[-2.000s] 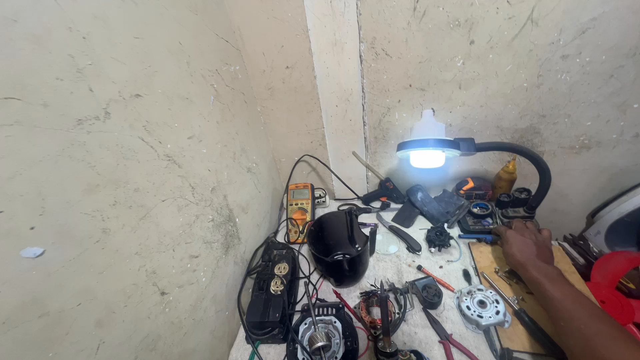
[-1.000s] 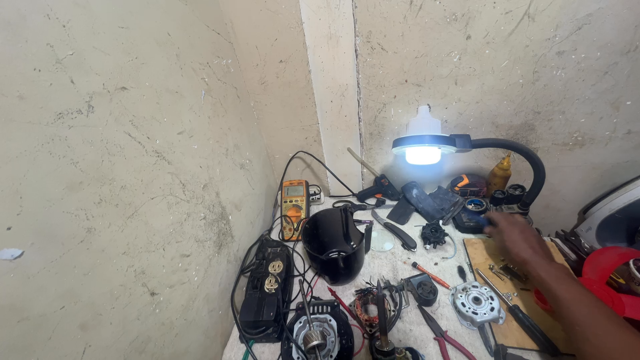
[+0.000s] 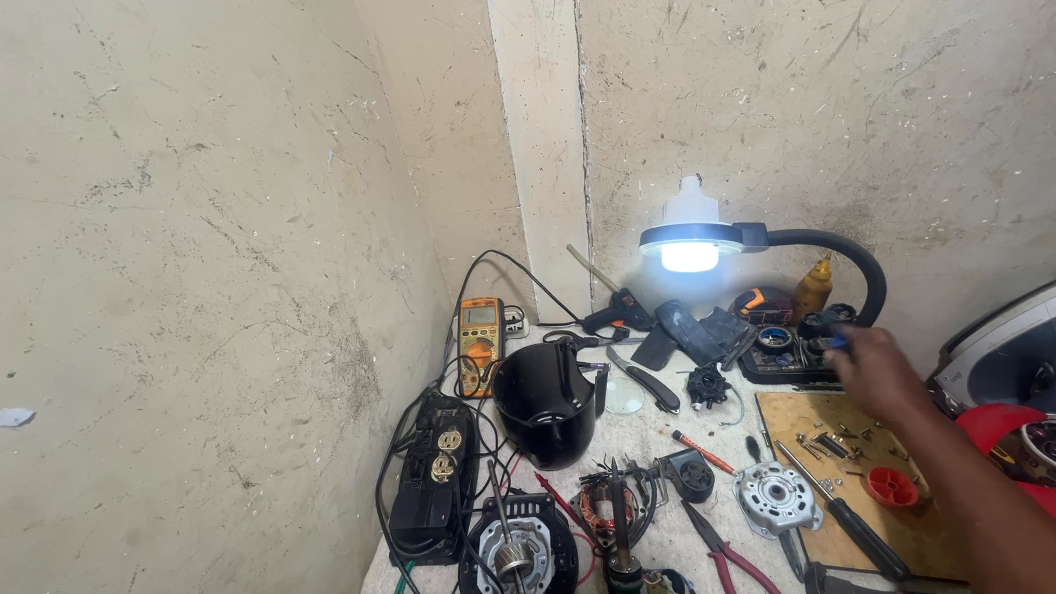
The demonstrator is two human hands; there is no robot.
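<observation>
My right hand [image 3: 876, 371] reaches in from the right over the back edge of a wooden board [image 3: 775, 404], its fingers around a small blue-and-dark item that is blurred. Close by its fingertips stands a black organizer tray [image 3: 792, 375] holding a roll of blue tape [image 3: 774, 337]. Small screws [image 3: 817, 445], a red plastic knob or cap [image 3: 892, 487] and a screwdriver [image 3: 862, 532] lie on the board below the forearm. A metal motor end cover [image 3: 777, 497] rests at the board's left edge. My left hand is not in view.
A lit lamp [image 3: 691, 247] on a black gooseneck hangs over the back. Leftward are a multimeter [image 3: 481, 346], a black plastic housing [image 3: 544, 404], a power strip [image 3: 433, 487] with loose cables, and an open motor [image 3: 520, 553]. Pliers [image 3: 722, 553] and a utility knife [image 3: 643, 379] lie centrally.
The right hand, earlier low over the board's back edge, is now beside the organizer tray with a small blue-and-dark item in its fingers. A red plastic piece now shows on the board.
</observation>
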